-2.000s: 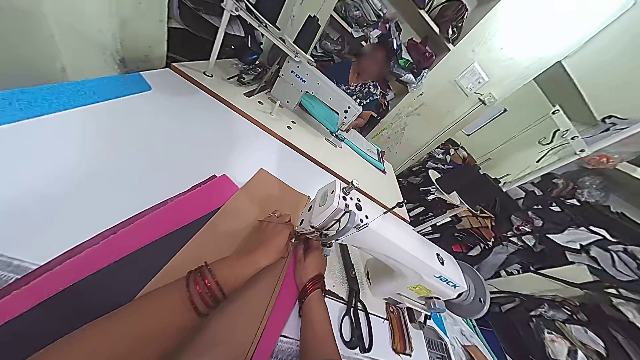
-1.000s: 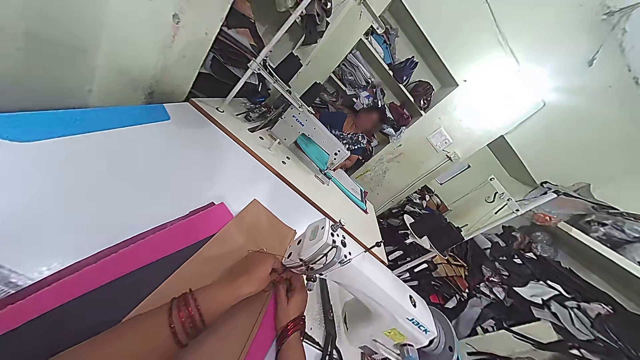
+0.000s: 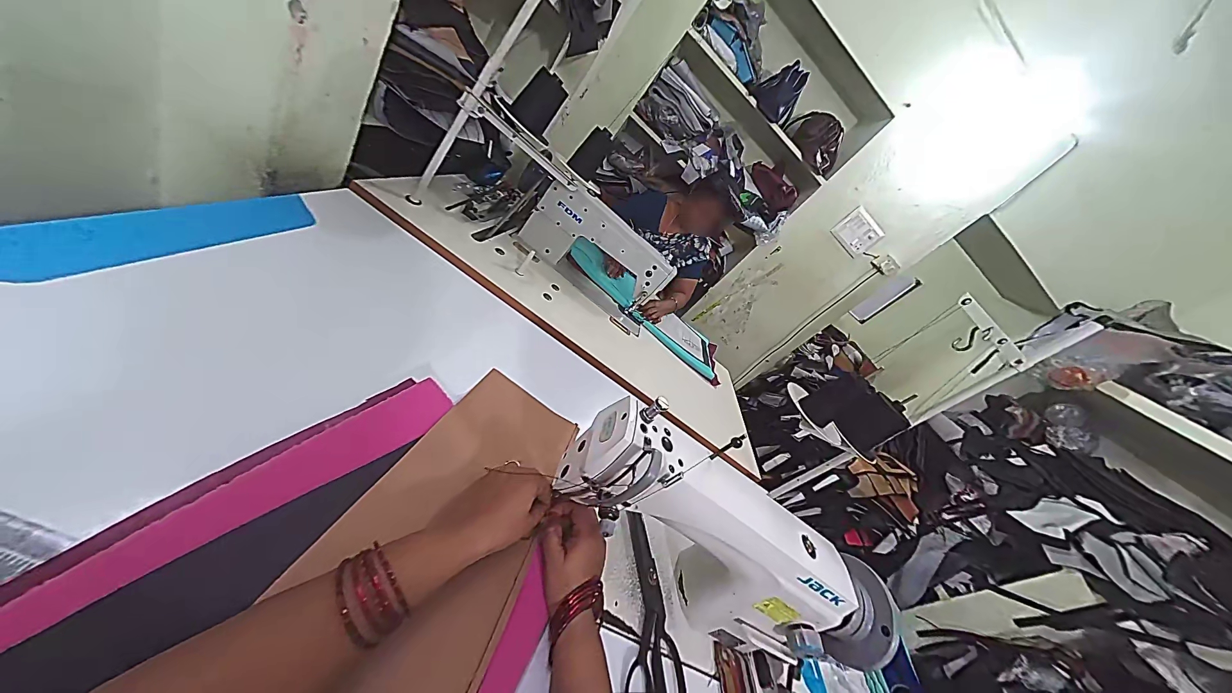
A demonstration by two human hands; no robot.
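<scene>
My left hand (image 3: 500, 508) reaches over a tan sheet of material (image 3: 433, 491), its fingertips pinched together beside the head of a white Jack sewing machine (image 3: 731, 525). Close against it, my right hand (image 3: 572, 545) is bent under the needle area, thumb and fingers drawn in. A thin dark thread (image 3: 520, 469) runs above the left hand towards the machine head. What the fingertips hold is too small to tell. Pink material (image 3: 517, 626) shows along the tan sheet's edge by the right wrist. The needle is hidden.
Black-handled scissors (image 3: 650, 616) lie right of my right hand. Pink (image 3: 385, 428) and dark (image 3: 212, 558) sheets extend leftward; a blue piece (image 3: 154, 236) lies farther back. Across the table, a person (image 3: 674, 250) works at another sewing machine (image 3: 587, 226). Scraps (image 3: 1039, 539) are heaped at right.
The view has tilted upward. Both hands stay together at the machine head, with their fingers shifted slightly. The tan sheet shows no plain movement.
</scene>
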